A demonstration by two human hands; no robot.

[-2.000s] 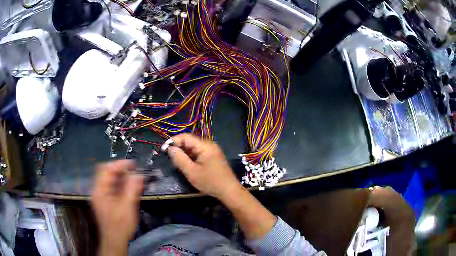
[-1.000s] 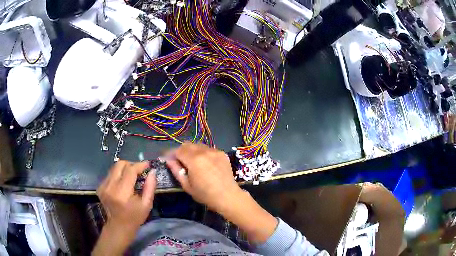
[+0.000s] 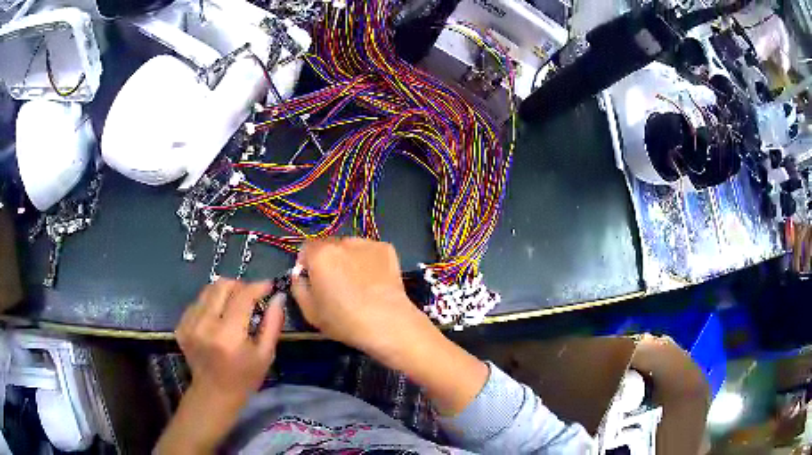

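Note:
My left hand (image 3: 233, 333) pinches a narrow dark circuit board (image 3: 265, 300) over the bench's front edge. My right hand (image 3: 349, 289) is at the board's right end, fingers closed on a small white harness plug (image 3: 299, 269); the fingers hide whether plug and board are joined. The wire harness bundle (image 3: 472, 160), red, yellow and purple, curves down the bench to a cluster of white plugs (image 3: 463, 300) right of my right hand. Several small circuit boards (image 3: 203, 209) hang on wire ends at the bundle's left side.
White camera housings (image 3: 147, 124) stand at the left. Loose small boards (image 3: 62, 222) lie at far left. A pale metal box (image 3: 499, 44) and black bar (image 3: 592, 67) are behind the bundle. A plastic-wrapped sheet (image 3: 703, 240) with camera parts is right. A cardboard carton (image 3: 570, 373) stands below the bench.
My left hand has moved from a blurred, lower position up to the bench edge, with a board in it. My right hand has come beside it. Another board-ended lead now shows left of my right hand.

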